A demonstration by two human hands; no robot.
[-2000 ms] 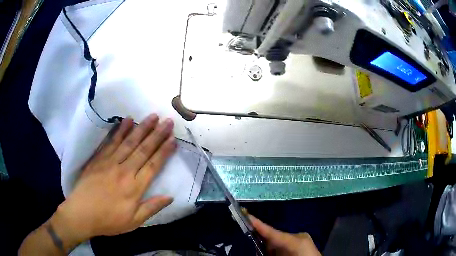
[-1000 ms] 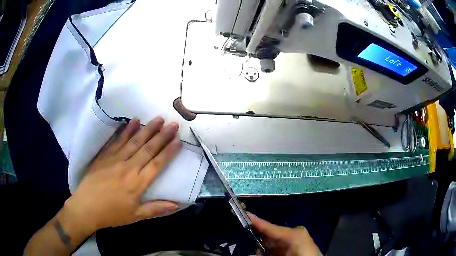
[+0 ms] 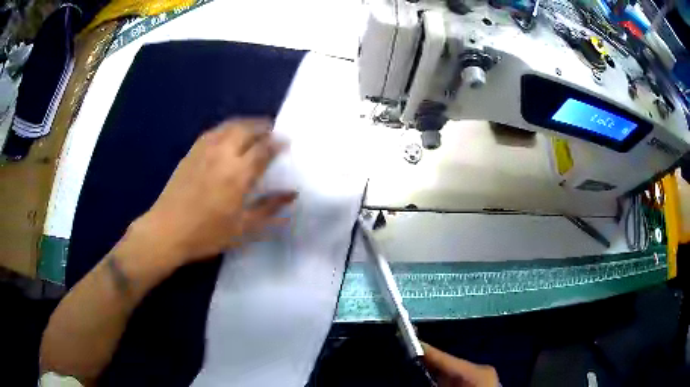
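A long white interfacing piece (image 3: 261, 317) lies along a navy fabric panel (image 3: 178, 98) on the machine table. My left hand (image 3: 216, 185) is over the white piece and the navy cloth, fingers bent and blurred; whether it grips the cloth cannot be told. My right hand (image 3: 458, 370), partly cut off by the bottom edge, holds the fabric shears (image 3: 392, 286). Their blades point up and away, at the right edge of the white piece. A tiny dark offcut (image 3: 380, 220) lies right beside the blades.
The white sewing machine (image 3: 484, 83) with a lit blue display stands at the upper right. A green ruled strip (image 3: 492, 291) runs along the table's front edge. A small metal tool (image 3: 588, 230) lies at right. Navy pieces with white stripes (image 3: 41, 91) lie on cardboard at left.
The white piece with the dark wavy seam is no longer spread out; the navy panel and a long white strip now show. My left hand has lifted and bent its fingers. The shears moved right.
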